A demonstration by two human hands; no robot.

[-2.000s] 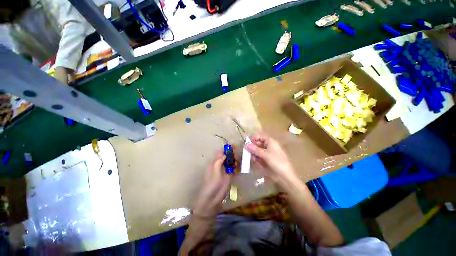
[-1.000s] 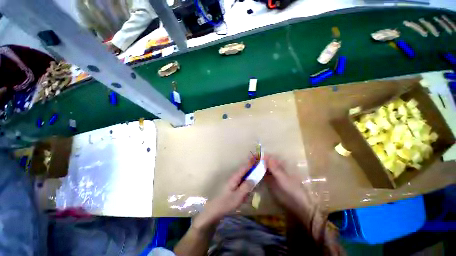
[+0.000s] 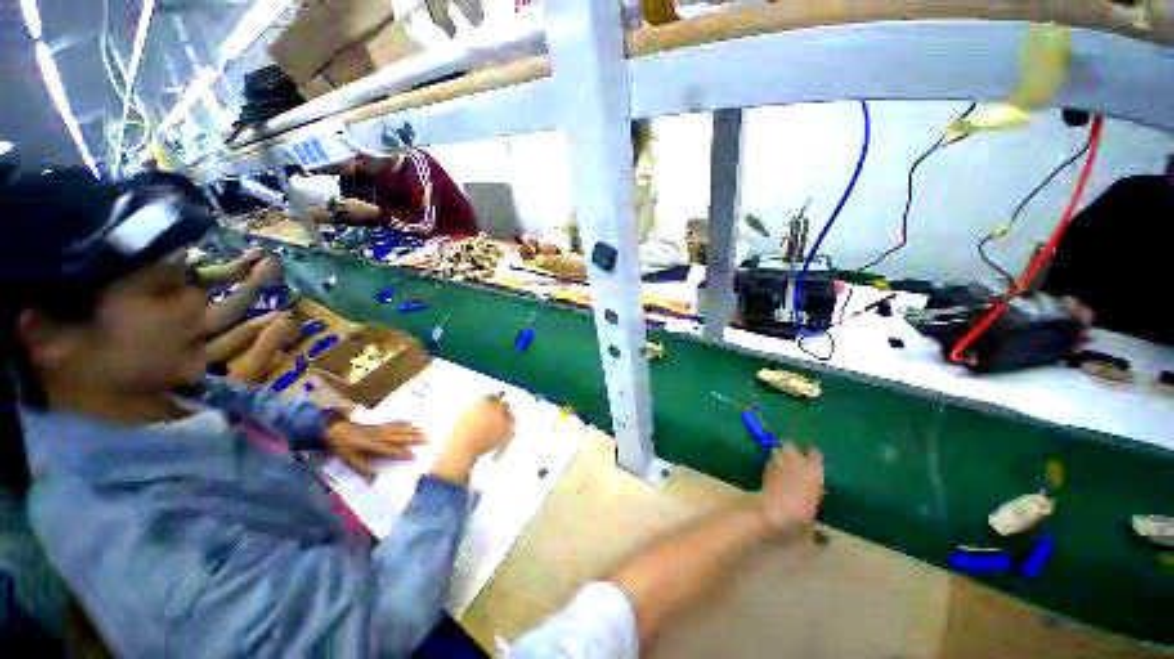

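Observation:
My left hand (image 3: 794, 489) is bare and blurred, stretched over the near edge of the green conveyor belt (image 3: 888, 451). A blue battery cell (image 3: 758, 430) with a thin lead lies at the belt, just beyond my fingertips; whether my fingers touch it is unclear. The blur hides whether anything is in this hand. My right hand is out of the picture. Two more blue cells (image 3: 982, 560) and a tan wrapped pack (image 3: 1021, 514) lie on the belt at the right.
A grey metal post (image 3: 615, 296) stands at the bench edge left of my hand. A seated person in a blue-grey jacket (image 3: 206, 515) works close at the left over a white sheet (image 3: 528, 483). An open carton (image 3: 386, 376) sits beyond. Testers with cables stand across the belt.
The view has swung left and up. My left hand has left the cell and white strip work over the bench and reached out to the belt; my right hand has gone out of view.

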